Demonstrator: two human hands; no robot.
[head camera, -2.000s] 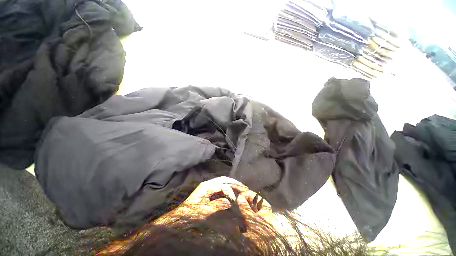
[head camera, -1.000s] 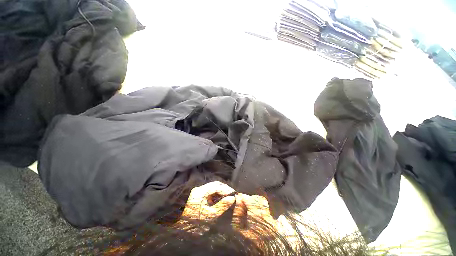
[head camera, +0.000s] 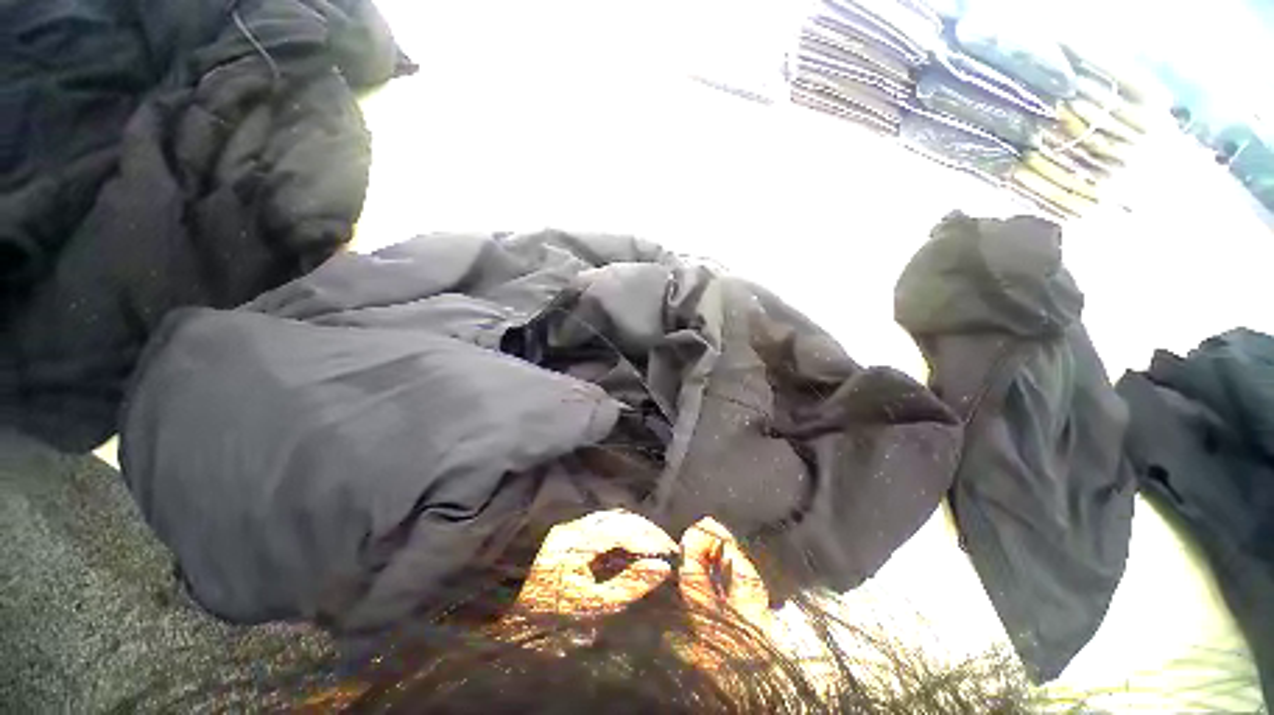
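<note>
A dark grey jacket (head camera: 349, 433) lies bunched in front of me, with folds and a darker opening near its middle. My left hand (head camera: 598, 562) and my right hand (head camera: 721, 564) are at its near edge, low in the picture. Their fingertips nearly meet and pinch a small dark bit of the jacket edge. Both hands are overexposed and partly hidden by hair hanging across the bottom. I cannot tell whether a tool or thread is between the fingers.
A large dark jacket pile (head camera: 266, 154) is at the left. Separate dark garment pieces (head camera: 1027, 433) lie at the right, with another dark bundle (head camera: 1223, 447) at the right edge. Folded stacks (head camera: 964, 105) are at the far right of the white table (head camera: 587, 126). Speckled grey floor (head camera: 70, 559) shows lower left.
My two hands now show as separate shapes with a narrow gap between them, where they looked merged before. The view has shifted slightly. The jacket lies almost the same.
</note>
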